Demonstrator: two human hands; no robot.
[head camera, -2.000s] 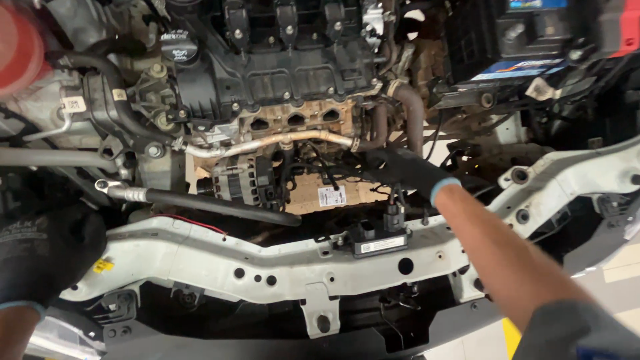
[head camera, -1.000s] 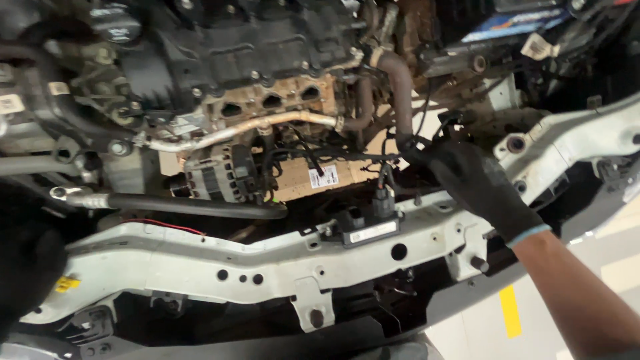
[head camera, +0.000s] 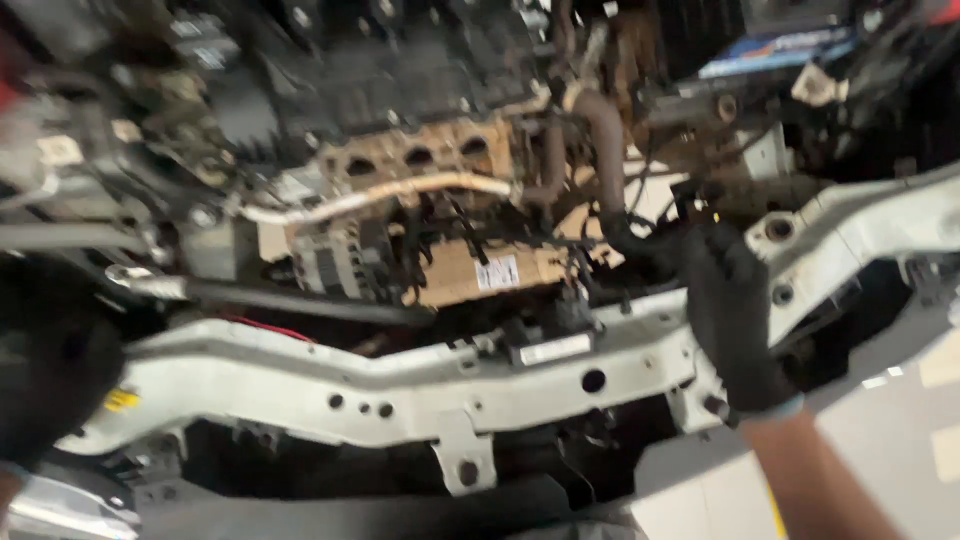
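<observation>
Both hands wear black gloves. My right hand (head camera: 727, 315) is over the right part of the pale radiator support crossmember (head camera: 285, 382), its fingers at a black wiring harness (head camera: 637, 244) below the brown coolant hose (head camera: 604, 135); blur hides whether they grip it. My left hand (head camera: 52, 360) lies at the left edge, over the crossmember's left end, its fingers indistinct. Between the hands are the alternator (head camera: 337, 259), a black hose with a metal end (head camera: 300, 300), and a black module with a white label (head camera: 555, 349) on the crossmember.
The engine's black cover (head camera: 375, 67) fills the top, above the open ports of the cylinder head (head camera: 420, 154) and a metal pipe (head camera: 382, 191). A battery (head camera: 780, 52) sits upper right. Cardboard (head camera: 457, 274) shows behind the crossmember. A headlight (head camera: 67, 502) is lower left.
My right hand has moved right along the crossmember, away from the spot behind the black module where it was two seconds ago. My left hand stays at the left edge.
</observation>
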